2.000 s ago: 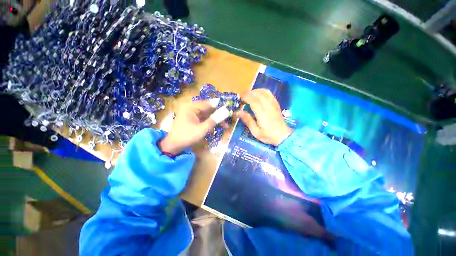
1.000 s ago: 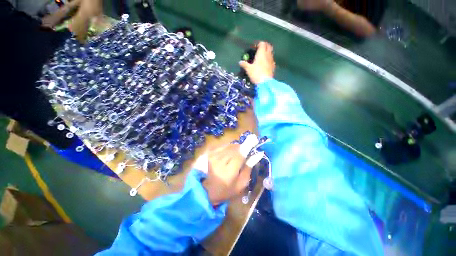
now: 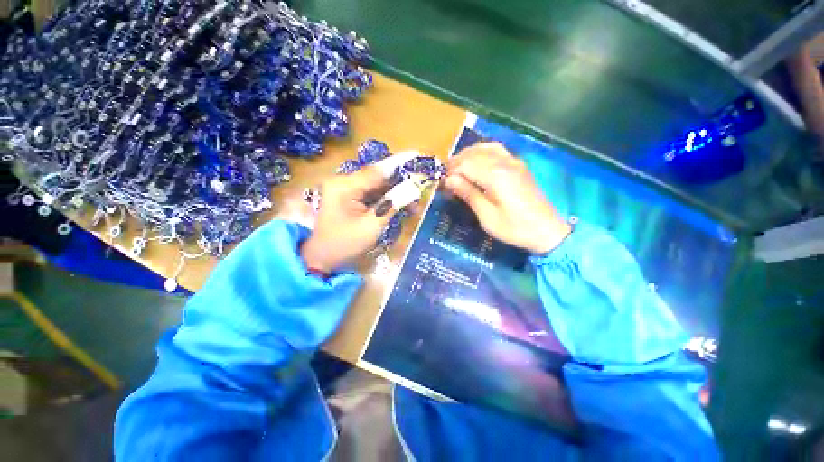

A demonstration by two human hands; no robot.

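My left hand, with white wraps on its fingertips, holds small blue circuit boards above the edge between the tan board and the glossy mat. More blue boards stick out behind and below its fingers. My right hand meets them from the right, its thumb and fingertips pinched at the boards' right end. What lies between the right fingertips is too small to tell. The large pile of wired boards lies at the left, with pale wires and round white end pieces hanging over its near edge.
The tan board lies under the pile. The glossy printed mat lies under my right arm. Behind runs a green belt with a metal rail. A blurred blue-lit dark object is on it at right. Part of a person's arm shows at the far right edge.
My right hand has come back from a dark housing on the green belt to the boards at my left hand. The view has shifted, so the pile sits further left and the mat is uncovered.
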